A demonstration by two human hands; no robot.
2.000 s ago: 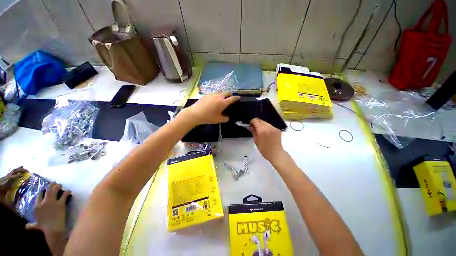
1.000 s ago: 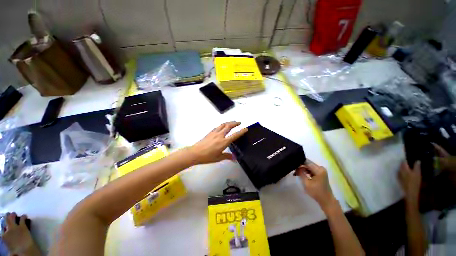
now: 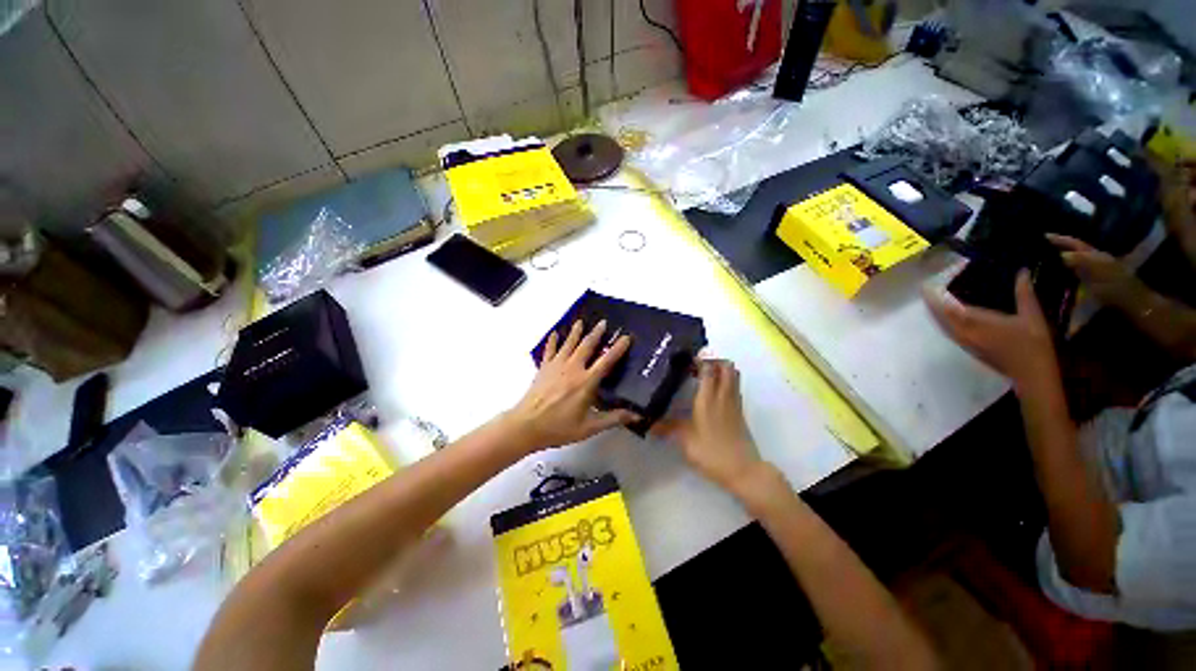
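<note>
A stack of black inner boxes [image 3: 656, 344] with small white lettering lies on the white bench in front of me. My left hand [image 3: 577, 380] rests on its top left side with the fingers spread. My right hand [image 3: 712, 417] grips its right near edge; the fingertips are partly hidden. A yellow retail pack [image 3: 577, 577] with "MUSIC" lettering and a black hang tab lies nearest me. Another yellow pack [image 3: 321, 482] lies at the left, partly behind my left forearm. A second black box stack [image 3: 291, 363] stands at the left.
A phone [image 3: 476, 269], a yellow sleeve stack [image 3: 514, 194], a brown roll [image 3: 588, 157] and a blue-grey folder [image 3: 380, 216] lie at the back. Yellow tape [image 3: 774, 341] edges the bench. At the right, a neighbour's hands [image 3: 1003, 321] hold black boxes near a yellow pack [image 3: 853, 236].
The view has turned to the right. Both hands have stayed with the black box stack, which has turned slightly. My left hand now lies flatter on its top. The phone has come out from under the boxes.
</note>
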